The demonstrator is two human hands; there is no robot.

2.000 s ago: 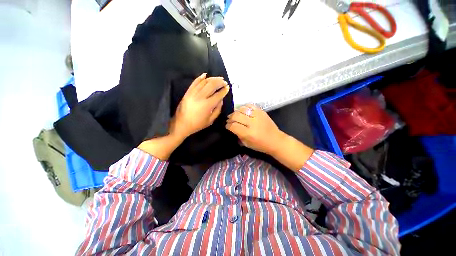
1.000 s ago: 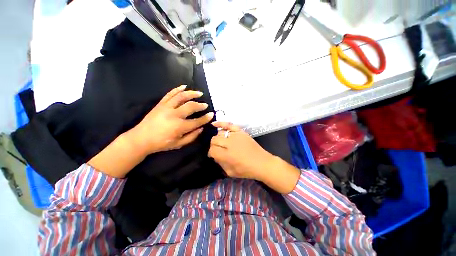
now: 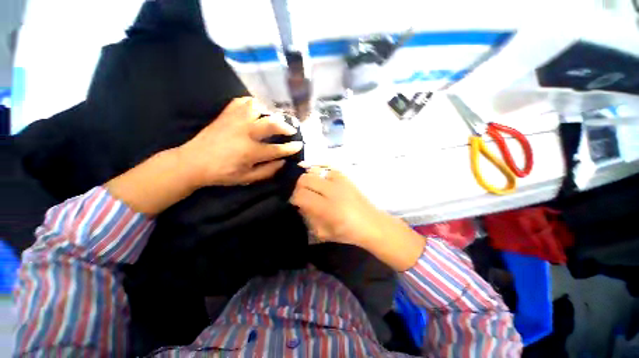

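A black garment piece (image 3: 150,105) covers the left of the table and hangs over the lap. My left hand (image 3: 238,145) lies on the cloth just left of the needle area, fingers bent, fingertips near the cloth's right edge. My right hand (image 3: 328,203) pinches the cloth's edge at the table's front edge, a little below my left fingertips. The white sewing machine (image 3: 462,45) with a blue stripe stands ahead, and its blurred presser foot area (image 3: 300,105) is just beyond my left fingertips.
Scissors (image 3: 499,157) with red and yellow handles lie right of the machine foot. A small dark item (image 3: 401,105) lies by the machine. Below the table's edge (image 3: 448,207) are red cloth (image 3: 529,231) and a blue crate (image 3: 527,294). Black cloth hangs at the far right.
The view has shifted, showing more of the machine. My left hand has moved from further down the cloth to beside the presser foot. My right hand is still at the cloth's edge, closer to the foot.
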